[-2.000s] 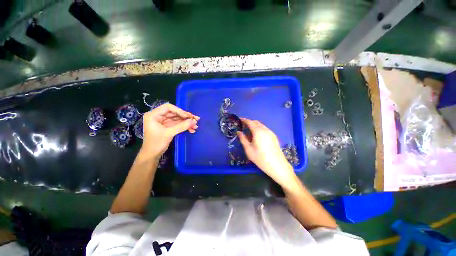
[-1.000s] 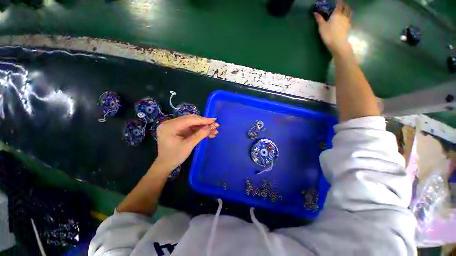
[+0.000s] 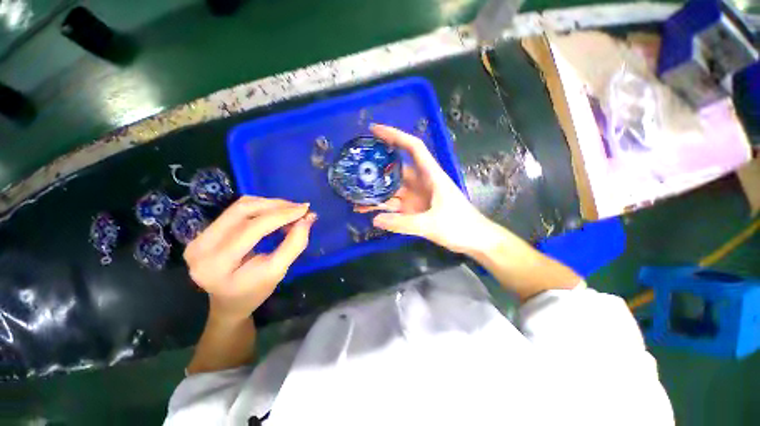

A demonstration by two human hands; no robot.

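My right hand (image 3: 417,193) holds a round board unit (image 3: 365,171) by its rim above the blue tray (image 3: 237,150). The unit's blue face with its pale centre hole is up, with a small red bit on it. My left hand (image 3: 254,241) is at the tray's left side, thumb and fingertips pinched together; whether something tiny is between them cannot be told. Small metal hardware (image 3: 321,151) lies in the tray left of the unit, and more lies partly hidden behind my right hand.
Several round units (image 3: 154,208) lie on the black mat left of the tray. Metal rings (image 3: 463,116) lie right of it. A green conveyor with black cylinders (image 3: 90,33) runs beyond the pale edge. Cardboard with a clear bag (image 3: 631,108) and a blue stool (image 3: 700,308) are at right.
My right hand has come back from over the conveyor, where it held a dark unit, and now holds a unit over the tray. My left hand stays pinched. The view has shifted.
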